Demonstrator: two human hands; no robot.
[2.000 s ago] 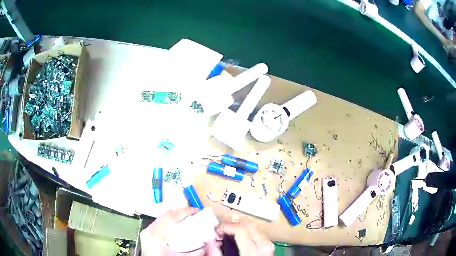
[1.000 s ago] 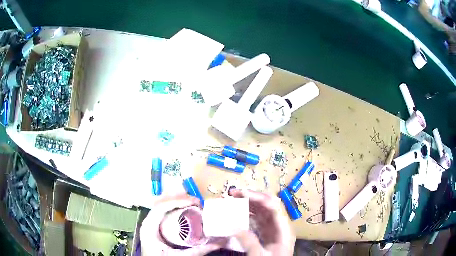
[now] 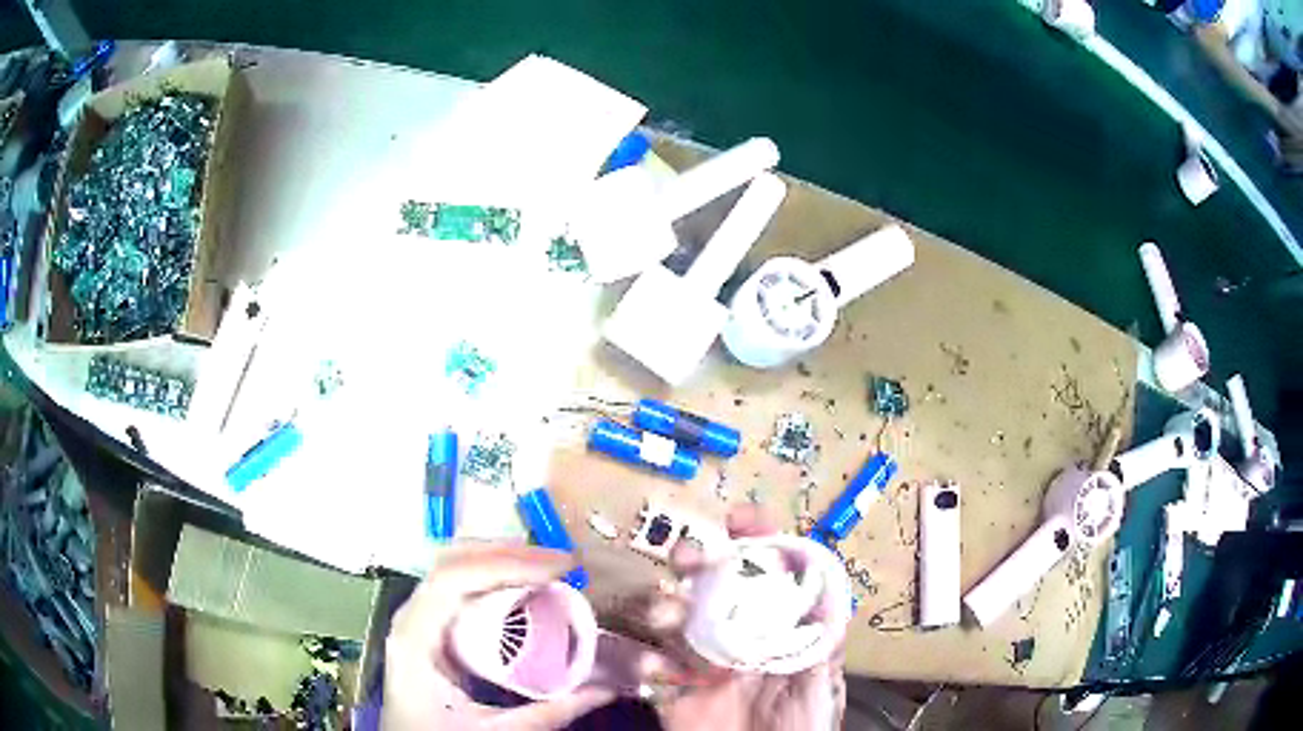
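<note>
My left hand (image 3: pixel 479 578) is at the bottom centre, shut on a pinkish round fan housing (image 3: pixel 532 640) with a slotted grille inside, its open side facing up. My right hand (image 3: pixel 743 703) is beside it, shut on a white round fan head (image 3: pixel 769 606) with blades or spokes showing inside. The two parts are held side by side, apart. My fingers hide their lower edges. A handle shell (image 3: pixel 660 528) with a dark hole lies just beyond my right hand, partly covered by it.
Blue cells (image 3: pixel 646 449) and small boards (image 3: pixel 793 437) lie around. White fan bodies (image 3: pixel 780 310) lie beyond. A handle cover (image 3: pixel 939 554) and pink fan (image 3: pixel 1093 503) are at right. A carton of boards (image 3: pixel 217 214) stands at left; an open carton (image 3: pixel 272 578) is at lower left.
The white part in my right hand has turned from a plain outer side to its open round face and moved right, away from the pinkish housing. The handle shell shows more.
</note>
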